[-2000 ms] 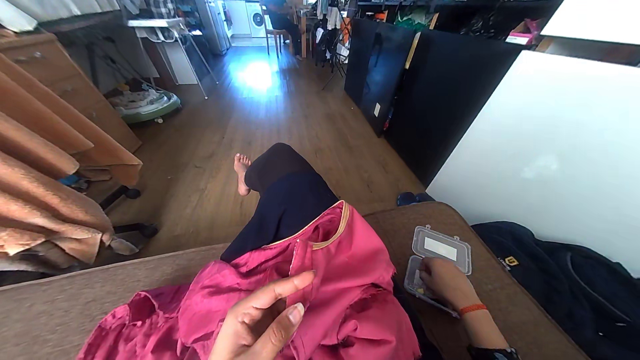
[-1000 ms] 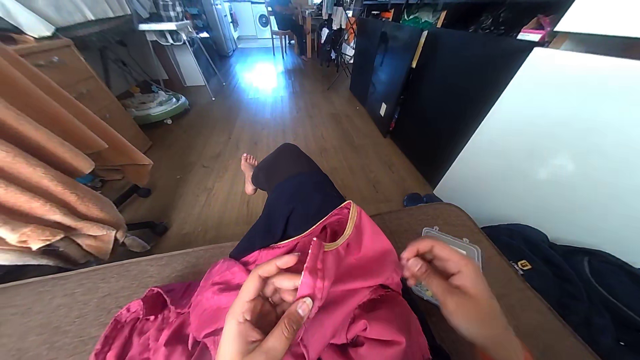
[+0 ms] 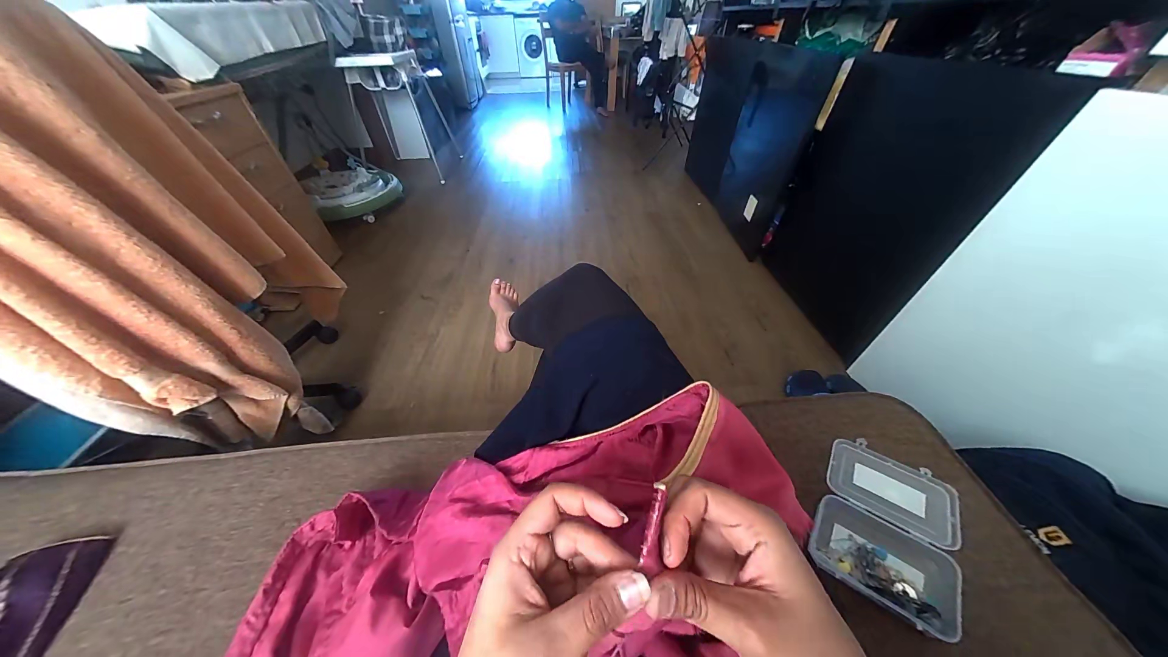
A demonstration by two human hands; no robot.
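A pink garment (image 3: 538, 502) with gold edging lies over my lap and the brown seat. Near the bottom centre, my left hand (image 3: 566, 575) pinches a narrow folded edge of it between thumb and fingers. My right hand (image 3: 721, 566) meets it there, thumb tips close together, its fingers on the other side of the fold. Whether a small item sits between the fingertips cannot be told. To the right, a clear plastic box (image 3: 885, 566) rests on the seat with its lid raised, holding several small metal and coloured pieces.
The brown seat (image 3: 365, 465) spans the foreground. Orange cloth (image 3: 137, 228) hangs at left beside a wooden drawer unit (image 3: 260, 169). Black panels (image 3: 912, 173) and a white panel (image 3: 1049, 301) stand at right, near dark fabric (image 3: 1086, 547). A person (image 3: 579, 36) sits far off.
My right hand was in the plastic box, then lifted out toward the pink garment, and is now at the folded edge beside my left hand. The box now shows uncovered.
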